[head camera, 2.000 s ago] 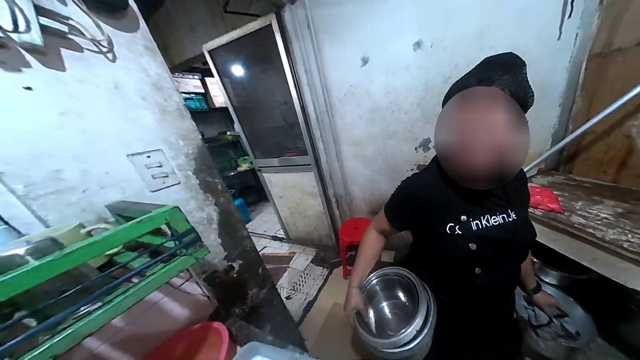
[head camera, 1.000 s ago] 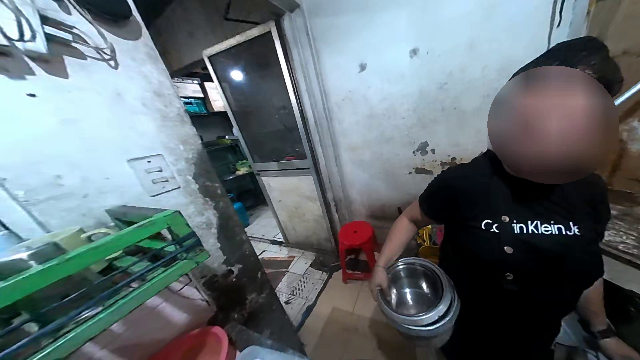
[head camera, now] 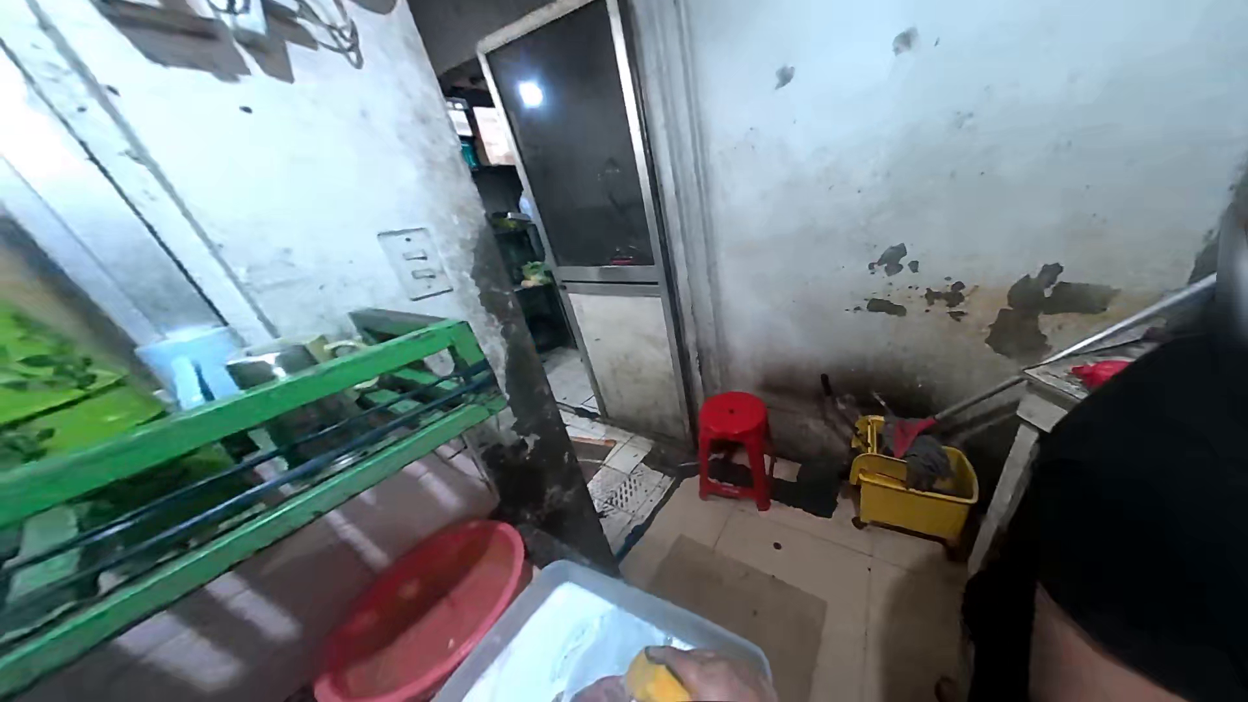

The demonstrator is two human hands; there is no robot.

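Note:
At the bottom edge, my right hand (head camera: pixel 717 673) is closed on a yellow sponge (head camera: pixel 655 681) over a translucent plastic tub (head camera: pixel 673 620). Only a small part of my left hand (head camera: pixel 603 690) shows, just left of the sponge inside the tub; its fingers are mostly cut off by the frame. The tub has a whitish interior. Beside it on the left lies a red plastic basin (head camera: pixel 429 604), tilted in view.
A green rack (head camera: pixel 292 400) holding metal and plastic vessels is at left. A red stool (head camera: pixel 736 419) and yellow mop bucket (head camera: pixel 916 497) stand by the far wall. A person in black (head camera: pixel 1150 487) is close at right. A framed door (head camera: pixel 595 146) stands ajar.
The person, who carried metal pots at their side, has moved right and nearer, and the pots are out of view. The mop bucket now shows, and my hands with the sponge have come into view.

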